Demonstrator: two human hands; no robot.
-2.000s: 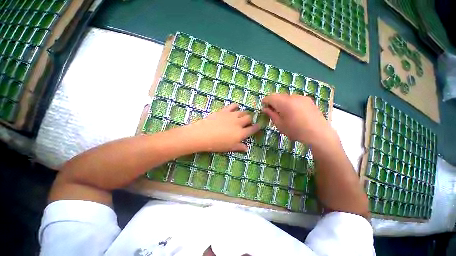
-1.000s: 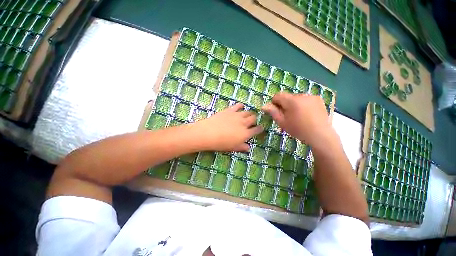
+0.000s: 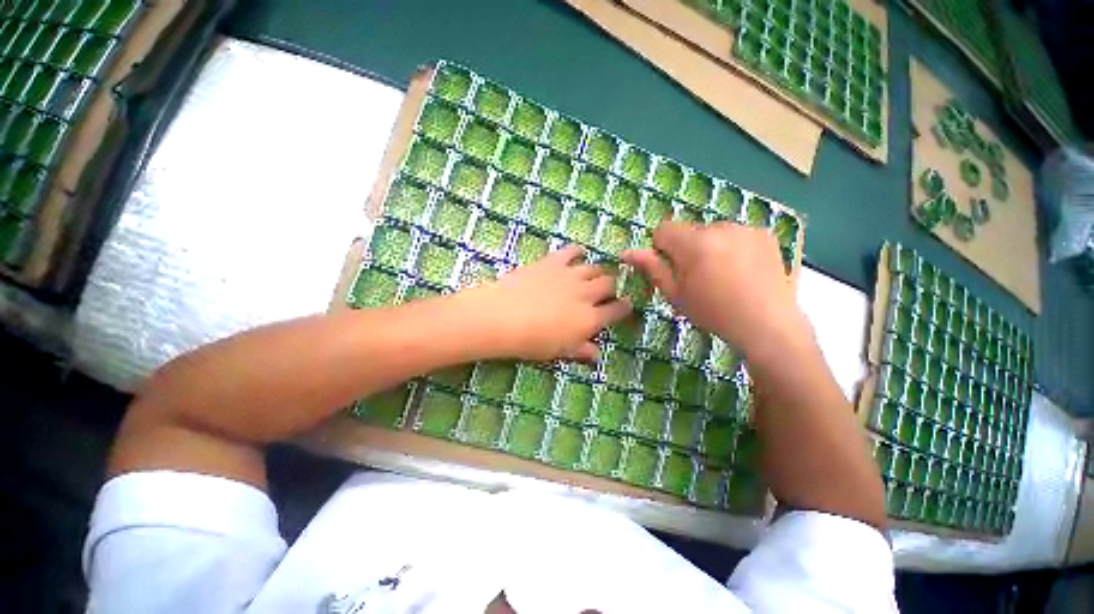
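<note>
Small green circuit boards [image 3: 524,425] with pale edges lie in a tight grid on a brown cardboard sheet [image 3: 402,150]. My left hand [image 3: 554,307] lies flat over the middle of the grid, fingers spread, touching the boards and holding nothing. My right hand [image 3: 708,274] is just right of it, above the grid, thumb and index fingertips close together. Whether something thin is pinched between them is too small to tell. The boards under both hands are hidden.
White-silver padding [image 3: 240,180] lies under the work. Other filled sheets stand at the right [image 3: 948,396], far side [image 3: 810,60] and left [image 3: 48,108]. Loose green pieces [image 3: 969,174] lie on cardboard at far right. Clear plastic [image 3: 1071,198] is beyond.
The view has shifted slightly, so the grid sits a little differently in the picture. My left hand stays in place. My right fingertips have moved very slightly over the boards.
</note>
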